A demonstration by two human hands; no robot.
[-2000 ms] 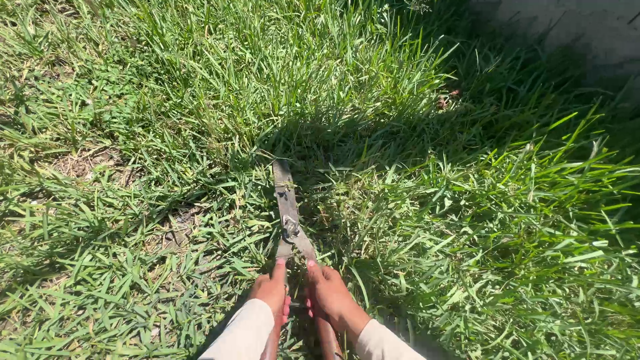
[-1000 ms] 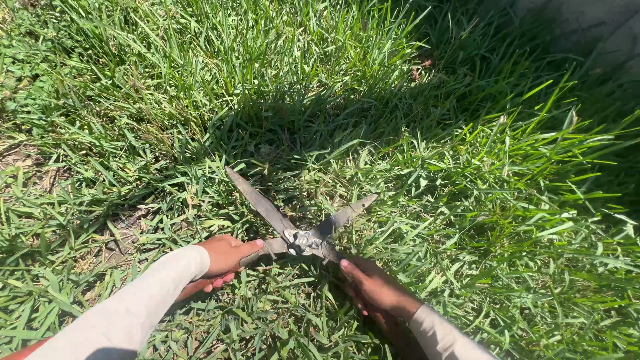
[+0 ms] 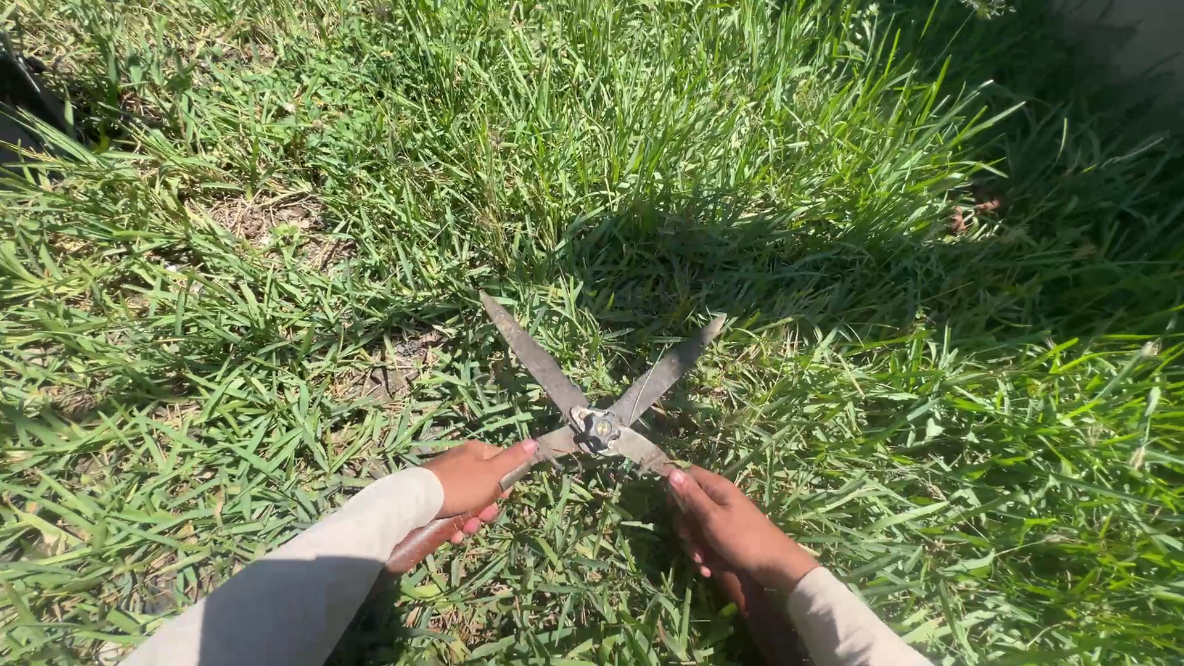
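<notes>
A pair of hedge shears (image 3: 601, 431) lies low over the grass, its two weathered metal blades spread wide in a V that points away from me. My left hand (image 3: 476, 483) grips one reddish-brown handle, thumb along the metal shank. Around the other handle is my right hand (image 3: 735, 529), its thumb close to the metal too. A knob-like pivot joins the blades between my hands. Grass blades (image 3: 601, 324) stand between and around the two cutting edges.
Taller grass (image 3: 721, 111) grows beyond the shears and to the right. Bare, dry soil (image 3: 273, 217) shows at the left. A dark object (image 3: 23, 102) sits at the upper left edge, and a grey surface (image 3: 1128, 42), perhaps a wall, at the upper right corner.
Two seconds ago the shears were closed with my hands side by side; one second ago the blades were spread. They are spread now, at a somewhat narrower angle.
</notes>
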